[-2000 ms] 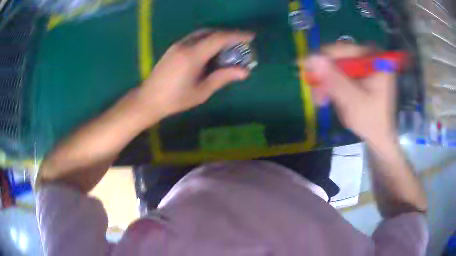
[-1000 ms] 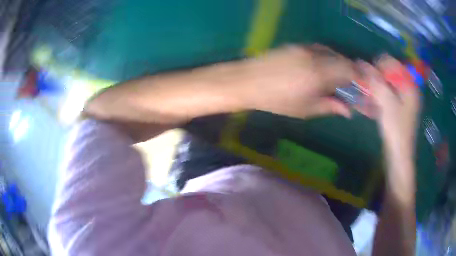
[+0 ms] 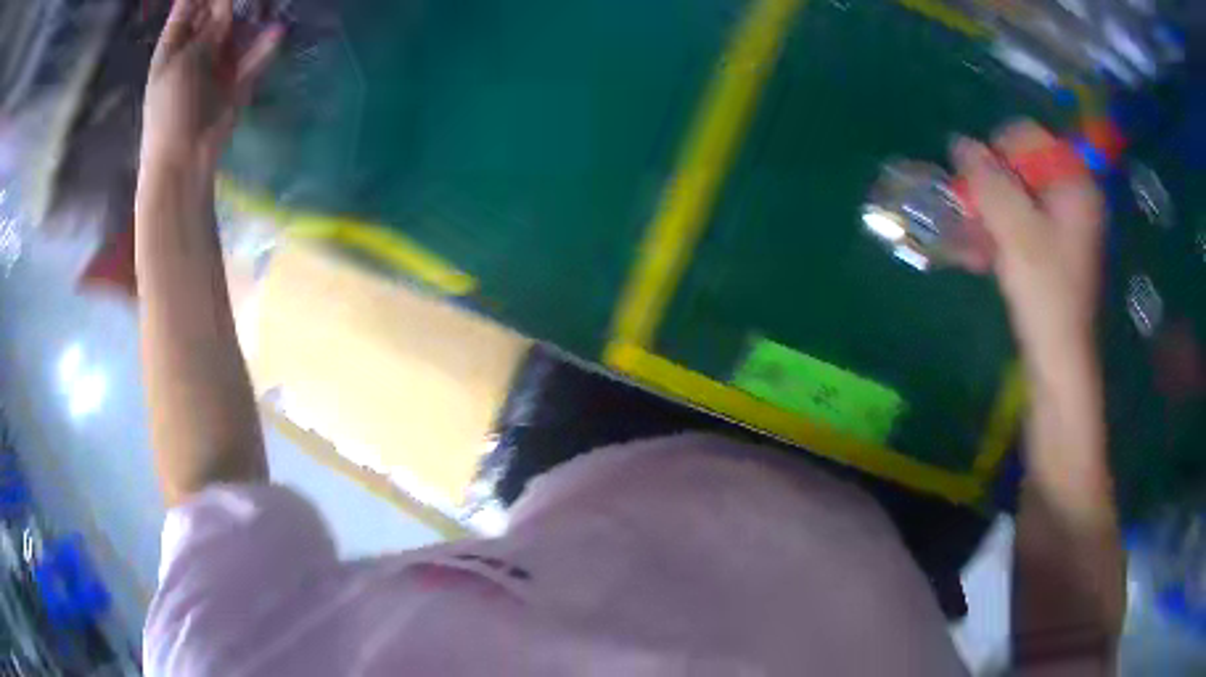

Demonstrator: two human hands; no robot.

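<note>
My right hand is closed around the red-handled tool, with its blue dot at the outer end. A shiny silver ring holder sits at the tool's inner end, above the green mat; whether a part sits inside it is too blurred to tell. My left hand is at the top left, blurred and partly cut off by the top edge, with its fingers spread near the trays. I cannot tell whether it holds anything.
Yellow tape divides the mat. A green label lies near the bench's front edge. Blurred silver parts lie at the far right. Clear trays stand at the top right. A tan board is below the bench edge.
My left hand has moved away from the ring holder to the far upper left. My right hand still holds the tool. The view has turned toward the left side.
</note>
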